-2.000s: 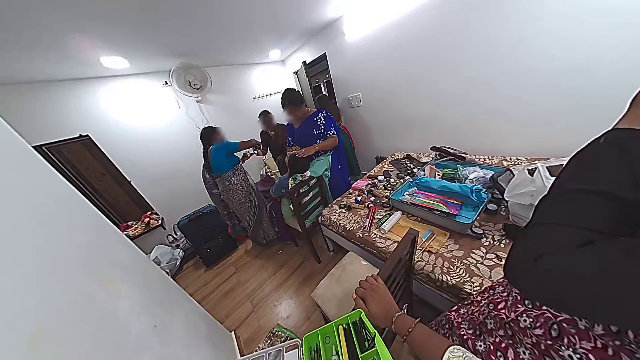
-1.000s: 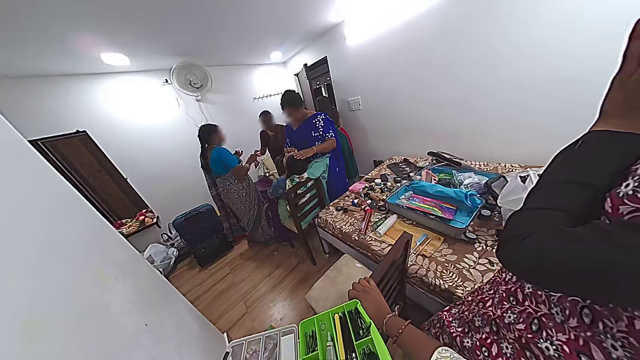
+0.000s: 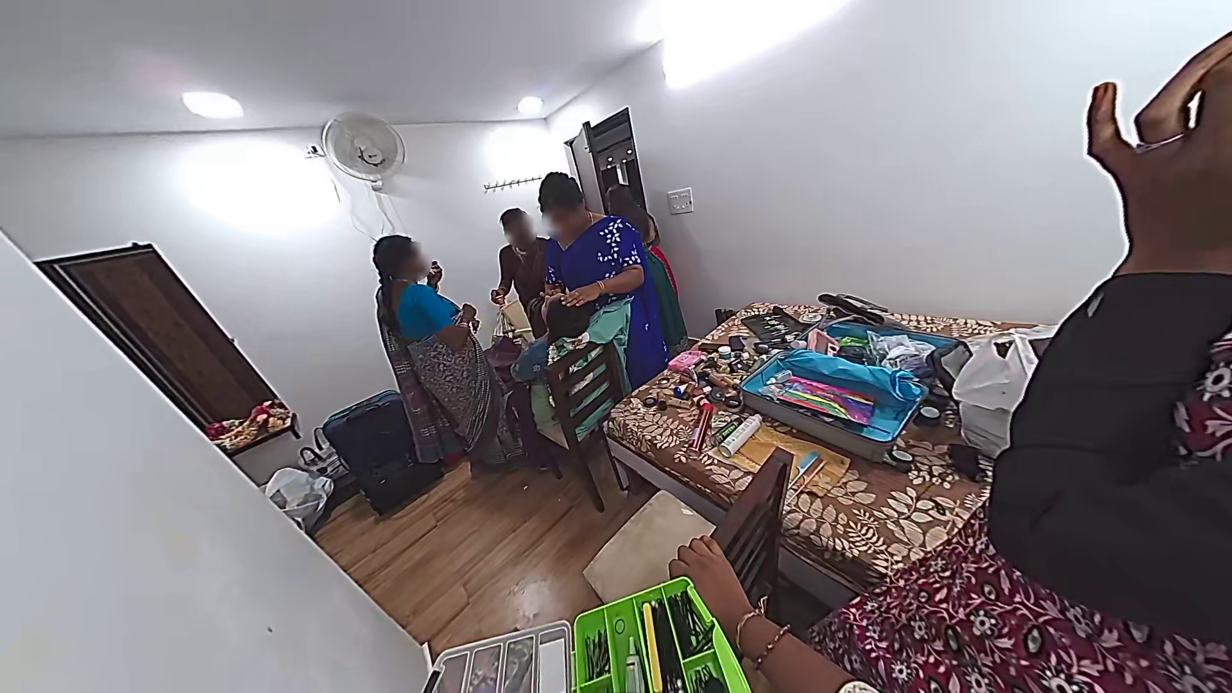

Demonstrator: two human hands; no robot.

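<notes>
My left hand [image 3: 712, 576], with bracelets at the wrist, rests at the upper right corner of a green plastic compartment box [image 3: 621, 616]. Its fingers are curled beside a dark wooden chair back [image 3: 760, 525]; whether they grip the box rim is unclear. The box holds black pins or clips and a yellow stick. A clear divided plastic case [image 3: 505, 664] adjoins it at the left. My right hand [image 3: 1169, 178] is raised at the upper right, fingers bent and apart, with no held object distinguishable. A black sleeve covers that arm above a maroon floral garment.
Makeup items, a white spray can [image 3: 740, 436] and an open suitcase [image 3: 828, 423] with blue lining lie on the patterned bedspread [image 3: 924, 500]. A white plastic bag [image 3: 996, 385] stands behind. Several people gather around another chair [image 3: 587, 419]; a dark suitcase [image 3: 380, 448] stands left.
My right hand has come into view at the upper right. The person in the blue blouse has raised one hand. My left hand stays beside the green box.
</notes>
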